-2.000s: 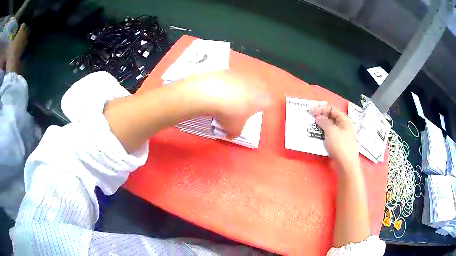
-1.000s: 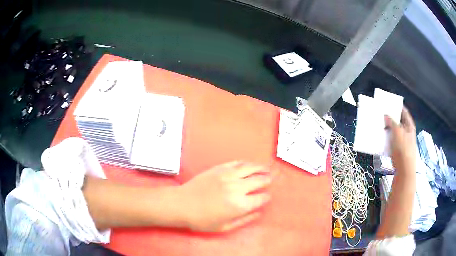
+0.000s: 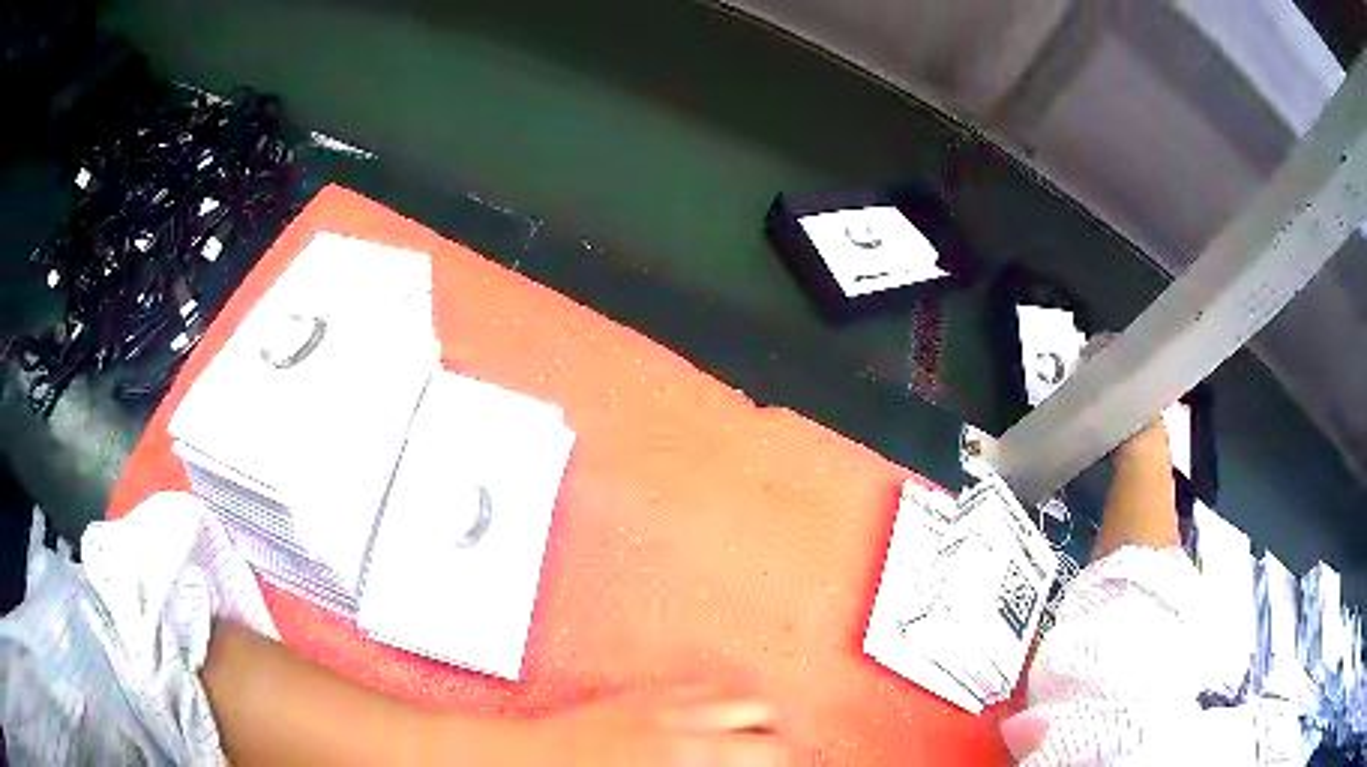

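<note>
Two neat stacks of white booklets, a taller one (image 3: 308, 337) and a lower one (image 3: 472, 517), stand on the left of the orange-red mat (image 3: 675, 495). My left hand (image 3: 712, 719) is over the mat at the bottom edge, blurred, with nothing seen in it. My right hand (image 3: 1142, 442) reaches behind the grey post, which hides most of it; its fingertips show beside the white paper in a black box (image 3: 1049, 352). Whether it holds anything is hidden. A loose pile of printed cards (image 3: 967, 599) lies at the mat's right side.
A black box with white paper (image 3: 870, 252) sits on the green bench (image 3: 600, 150). The grey post (image 3: 1199, 300) slants across the right. Dark cables (image 3: 165, 225) lie left of the mat. White bundles (image 3: 1274, 629) are at the lower right. Another box partly shows behind the post.
My right hand has moved forward from above the right-hand bundles to behind the post; the white pieces it held no longer show in it. My left hand has moved down towards the bottom edge.
</note>
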